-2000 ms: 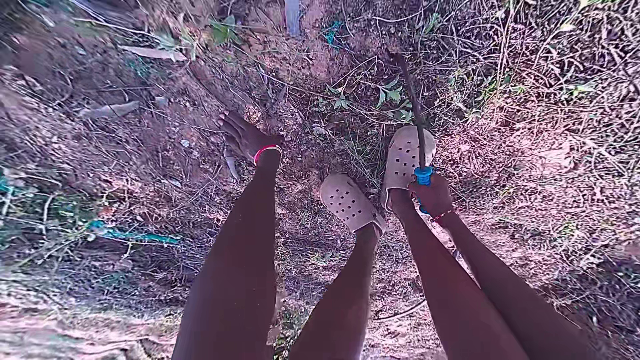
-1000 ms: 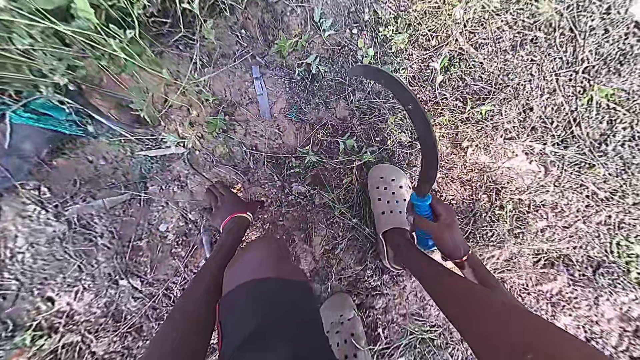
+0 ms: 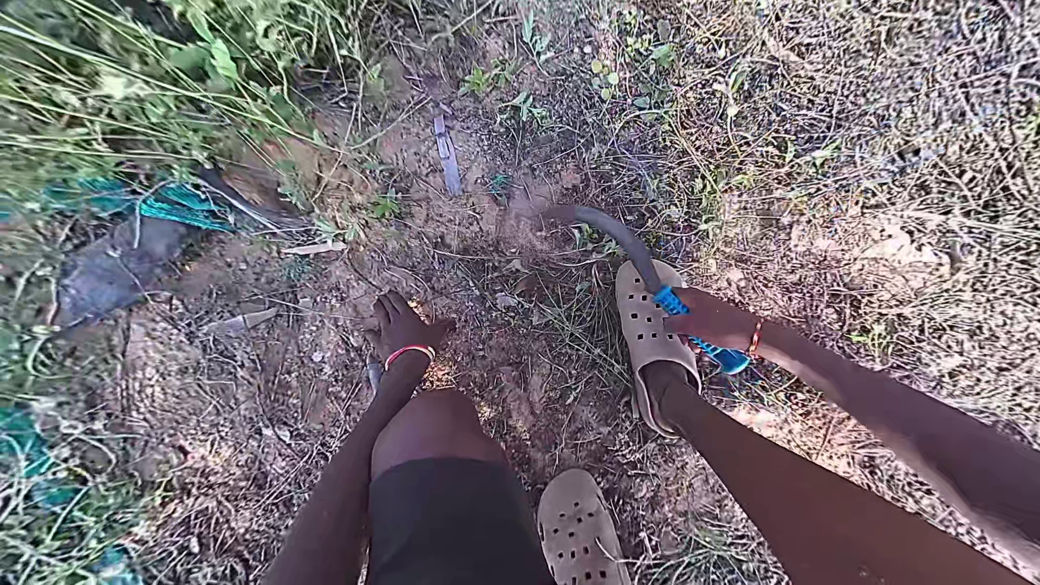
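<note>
My right hand is closed around the blue handle of a sickle, right of centre, over the edge of a beige perforated clog. The dark curved blade reaches up and left, its tip blurred close to the soil. My left hand, with a red and white band at the wrist, is over the ground left of centre, fingers spread, holding nothing that shows. Whether its palm touches the ground I cannot tell. A second clog is at the bottom, beside my bent knee.
Tall green grass fills the upper left. Below it lie green netting and a dark sheet. A grey strip lies on bare soil at upper centre. Dry cut stems cover the right side.
The sickle blade has swung left and lower, its handle now tilted instead of nearly upright. My left hand remains low over the soil. The view has shifted since the oldest frame.
</note>
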